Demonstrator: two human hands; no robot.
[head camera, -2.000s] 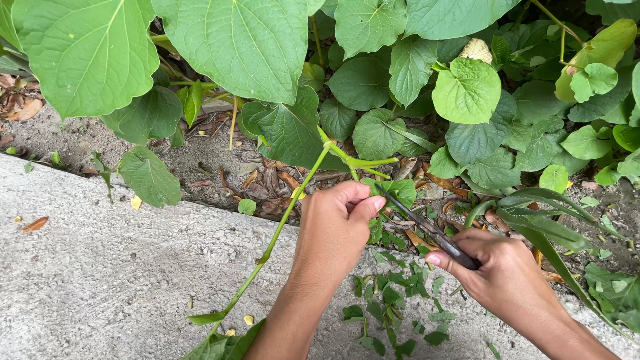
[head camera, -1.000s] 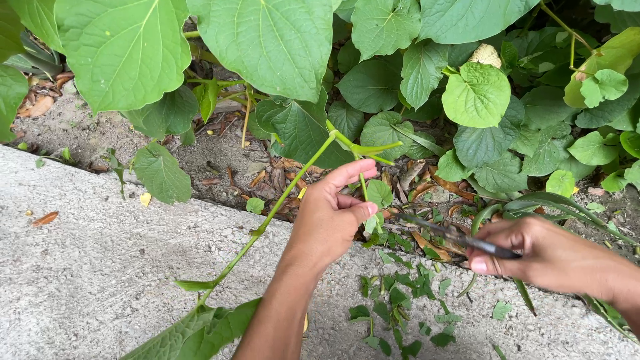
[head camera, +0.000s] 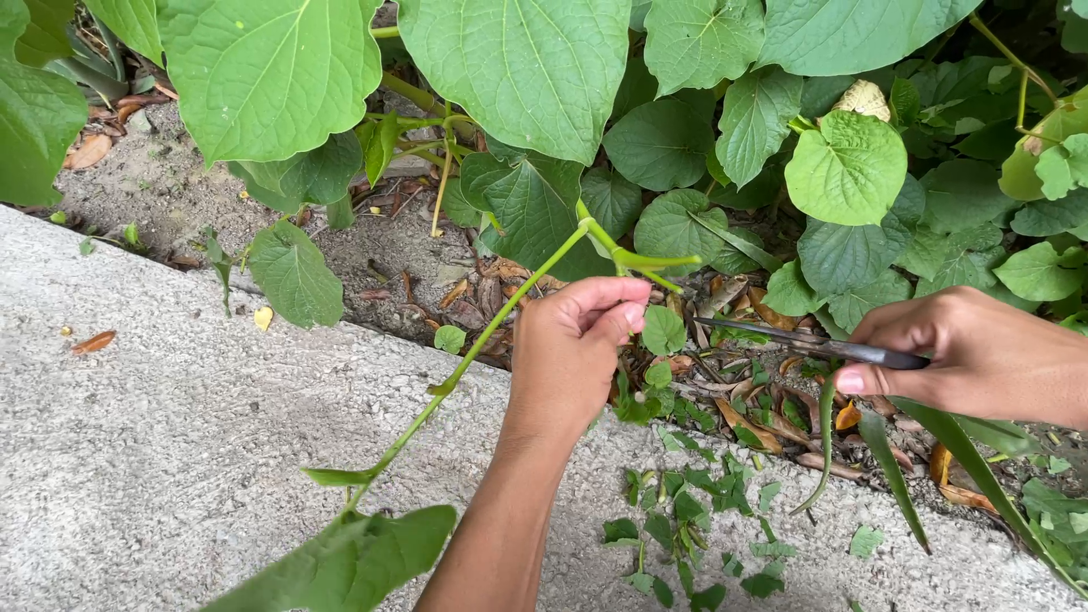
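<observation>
My left hand (head camera: 578, 348) is closed with thumb and fingertips pinched just below a forked green stem (head camera: 633, 253); small round leaves (head camera: 663, 330) hang beside the fingertips. A long green stem (head camera: 476, 350) slants down behind the wrist side to a large leaf (head camera: 348, 557) at the lower left. To the right, my right hand (head camera: 943, 357) grips dark-handled scissors (head camera: 816, 343), whose blades point left toward the fork without touching it. The blades look closed. What exactly the left fingertips pinch is mostly hidden.
Broad green leaves (head camera: 518, 68) overhang the top. Soil with dry leaves (head camera: 756, 425) borders a concrete slab (head camera: 212, 408). Cut leaf pieces (head camera: 680, 518) lie scattered on the slab. Long narrow leaves (head camera: 960, 450) arch beneath my right hand.
My right hand and the scissors have moved right, away from my left hand; the blades were beside its fingertips two seconds ago. My left hand stays near the forked stem.
</observation>
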